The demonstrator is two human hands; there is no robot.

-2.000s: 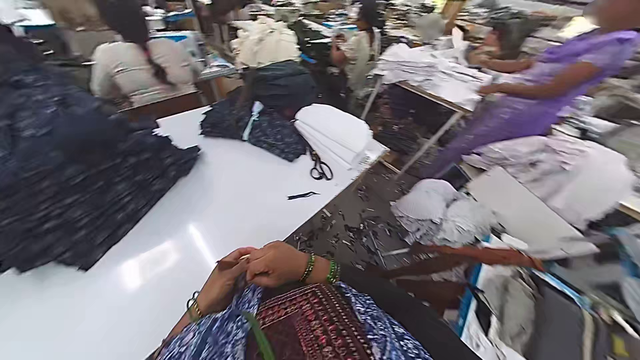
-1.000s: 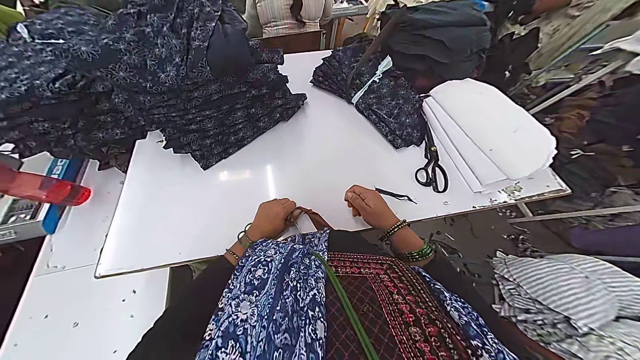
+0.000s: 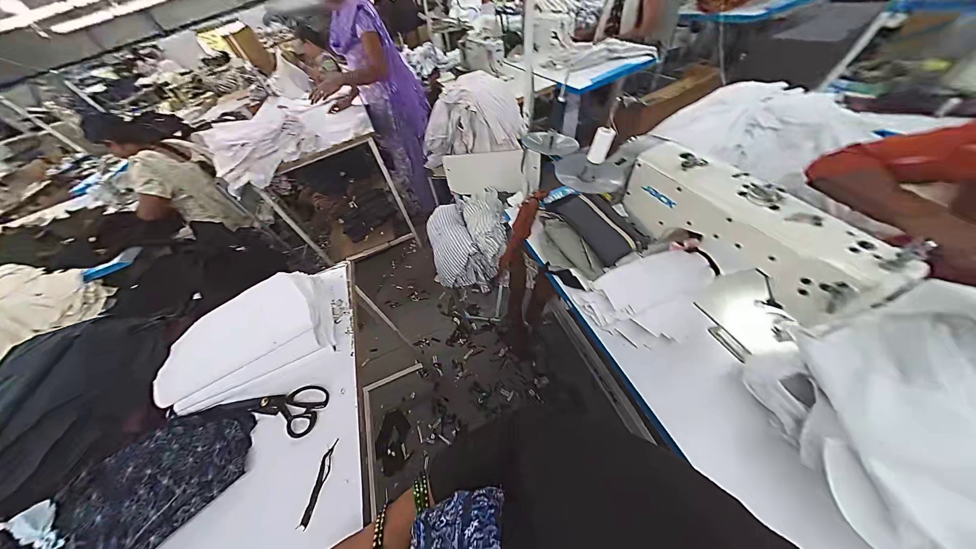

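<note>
Only a bangled forearm of mine shows at the bottom edge, below the white table; both my hands are out of the frame. On the white table [image 3: 305,374] at the left lie black-handled scissors [image 3: 293,409], their blades partly under dark patterned fabric [image 3: 160,476]. A thin black tool or strip [image 3: 318,484] lies nearer the table's right edge. Behind the scissors rests a stack of white cut fabric or paper pieces [image 3: 244,332]. Dark plain cloth [image 3: 76,404] is heaped at the far left.
A white industrial sewing machine [image 3: 762,221] stands on a blue-edged table [image 3: 709,412] at the right, with white cloth [image 3: 907,396]. Scraps litter the floor [image 3: 473,374] between the tables. A striped cloth bundle [image 3: 465,240] is ahead. Co-workers are at the right, ahead and at the left.
The view has swung far to the right, bringing the sewing machine into sight. My two hands, seen over the white table's near edge a second ago, are out of the frame.
</note>
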